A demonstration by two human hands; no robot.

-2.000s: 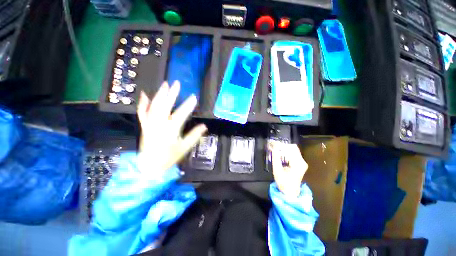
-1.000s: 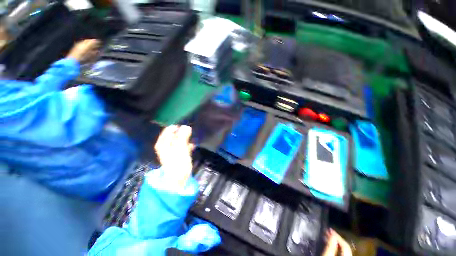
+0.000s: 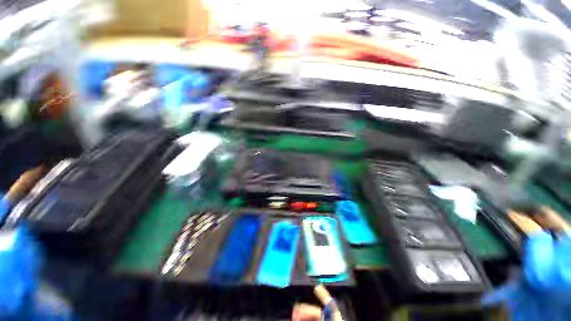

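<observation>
The whole view is blurred. A hand, apparently my right hand (image 3: 318,306), is cut off by the bottom edge; what it holds, if anything, cannot be told. My left hand is not in view. Just above is a dark tray (image 3: 201,257) with rows of small shiny parts at its left, a dark-blue sheet (image 3: 237,249), a light-blue sheet (image 3: 279,254) and a white-windowed sheet (image 3: 325,251). Another light-blue sheet (image 3: 355,223) lies right of the tray. The lap tray is too dark and cut off to make out.
A black press unit (image 3: 282,172) with red lights stands behind the tray. Black tray stacks stand left (image 3: 94,194) and right (image 3: 432,232) on the green bench. A white block (image 3: 194,153) is behind left. Blue-sleeved people (image 3: 541,266) are at both sides.
The view has swung upward, showing more bench and background. My left hand has left the picture. The lap tray's pockets no longer show clearly; the hand at the bottom is now nearer the middle.
</observation>
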